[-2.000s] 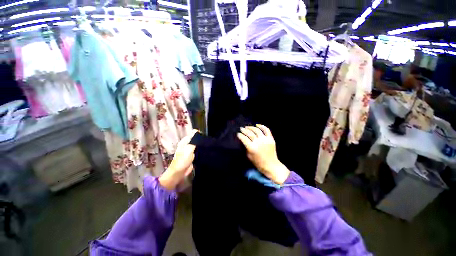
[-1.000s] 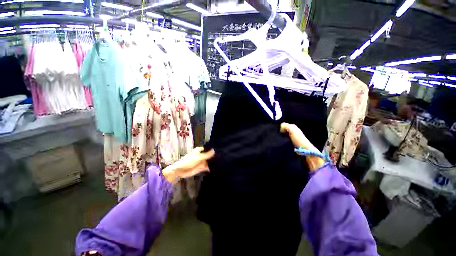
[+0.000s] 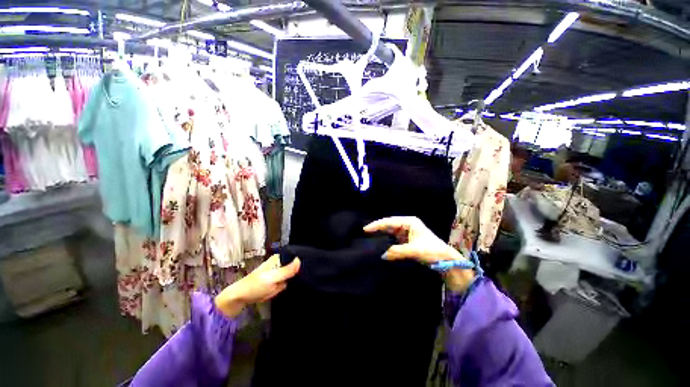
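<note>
A black garment (image 3: 340, 268) is held by its top edge in front of the hanging black garments (image 3: 401, 174). My left hand (image 3: 265, 283) pinches its left top corner. My right hand (image 3: 412, 240) is at its right top end, thumb and forefinger around the cloth edge; part of the grip is hidden against the black. An empty white hanger (image 3: 349, 155) hangs tilted in front of the other white hangers (image 3: 393, 132). I cannot make out any tool in either hand.
A grey rail (image 3: 344, 21) runs overhead. Teal tops (image 3: 125, 143) and floral dresses (image 3: 208, 204) hang on the left, another floral dress (image 3: 484, 178) on the right. A chalkboard (image 3: 291, 94) is behind. A white table (image 3: 560, 246) with cloth stands at right, a person partly visible behind it.
Both hands have moved lower in view with the garment. The right hand has turned, its fingers now pointing left over the edge. The view has shifted, and the tilted hanger now hangs further left.
</note>
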